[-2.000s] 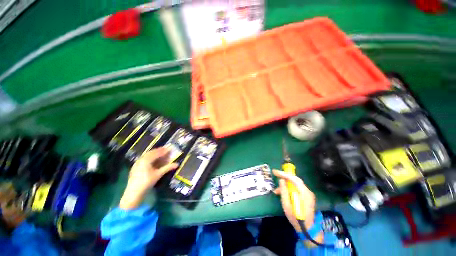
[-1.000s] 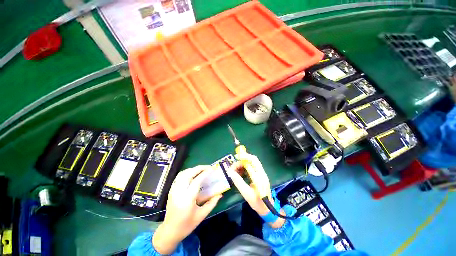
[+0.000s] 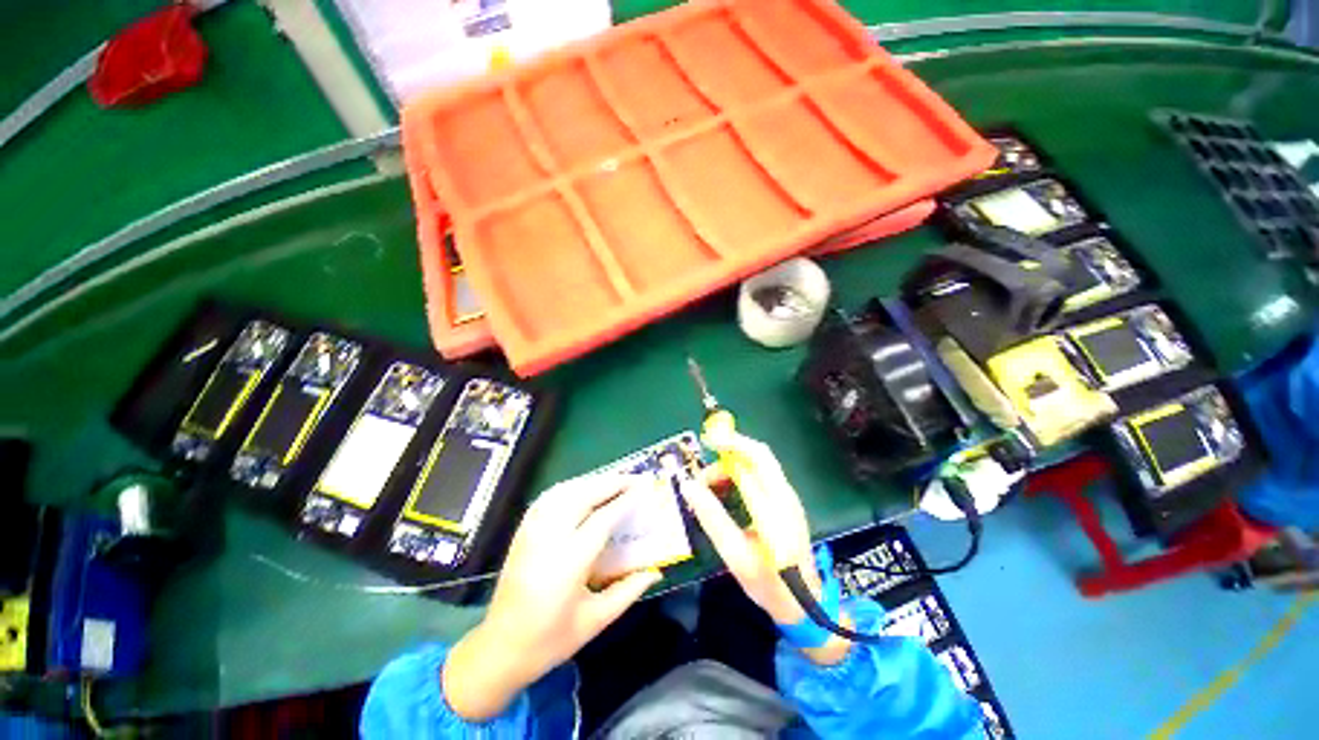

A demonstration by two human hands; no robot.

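Observation:
A phone board assembly [image 3: 647, 523] with a whitish panel on it is between my hands near the bench's front edge. My left hand [image 3: 561, 567] grips its left side, fingers above and thumb at the lower edge. My right hand [image 3: 749, 509] holds the yellow soldering iron [image 3: 719, 429], its thin metal tip pointing up and away from the board. My right fingertips are at the board's right end and partly hide it. The iron's black cord runs over my right wrist, which has a blue band.
A black carrier tray [image 3: 369, 538] with several boards lies left. Stacked orange trays [image 3: 608, 166] lie behind. A whitish cup [image 3: 783, 304], a black fan unit [image 3: 877, 393], a yellow block [image 3: 1044, 388] and another carrier [image 3: 1095, 455] stand right. Thin solder wire [image 3: 362, 586] crosses at left.
Two seconds ago my left hand was at the left carrier and a bare board lay on the mat. Now both hands are at a panel-covered board. Over the last second the hands have barely changed.

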